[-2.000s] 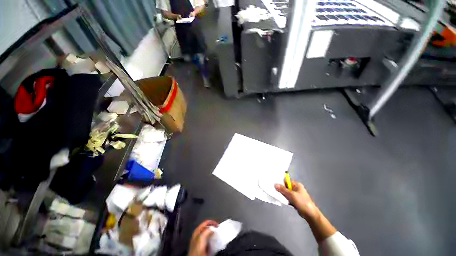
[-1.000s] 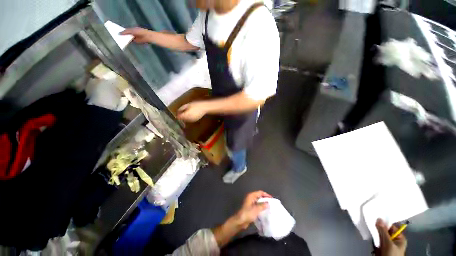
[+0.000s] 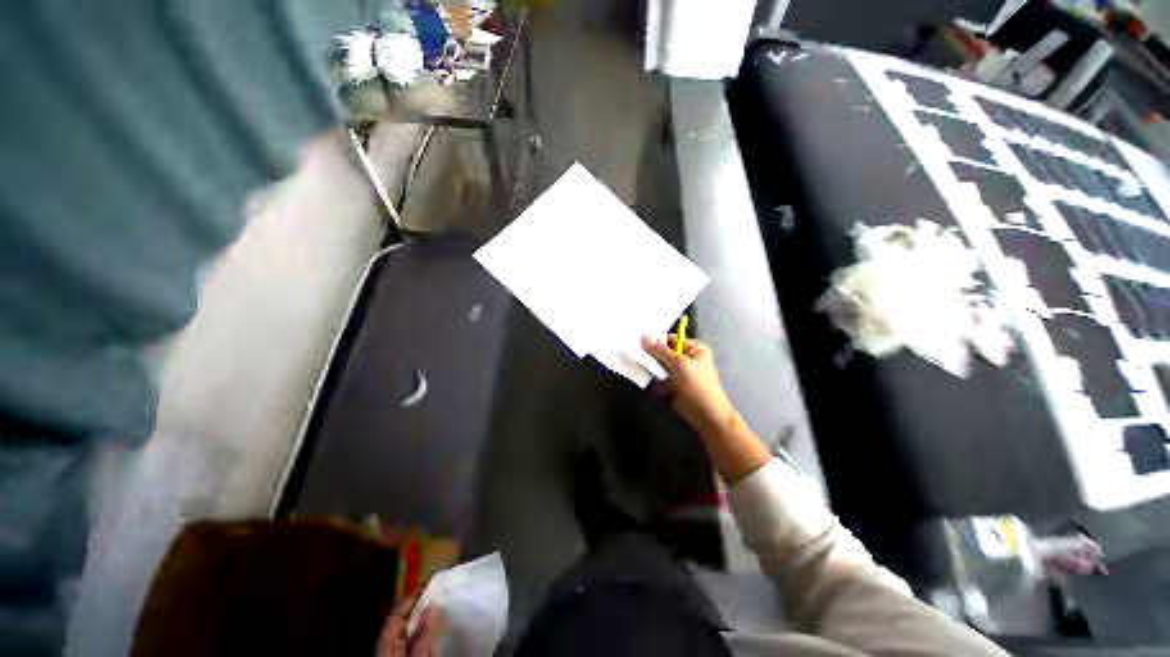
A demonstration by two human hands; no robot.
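Observation:
My right hand [image 3: 686, 375] holds a large white paper sheet [image 3: 584, 263] by its near corner, out in front of me. Smaller white pieces [image 3: 624, 357] lie under the fingers at that corner. A yellow-and-black stick [image 3: 681, 334], a marker or knife, stands up from the same hand. My left hand [image 3: 411, 629] is at the bottom edge, partly cut off, and grips a small white piece [image 3: 470, 601], perhaps a stack of tags.
A brown box [image 3: 270, 590] is at the lower left. A teal curtain [image 3: 154, 167] hangs at left. A dark machine bed [image 3: 885, 424] with white scraps [image 3: 914, 293] runs along the right. A metal-legged stand [image 3: 436, 121] holds items at the back.
The view has moved forward along the aisle. The other person is out of view. The box now lies at the bottom left. Both hands still hold their papers, the sheet now nearer the middle.

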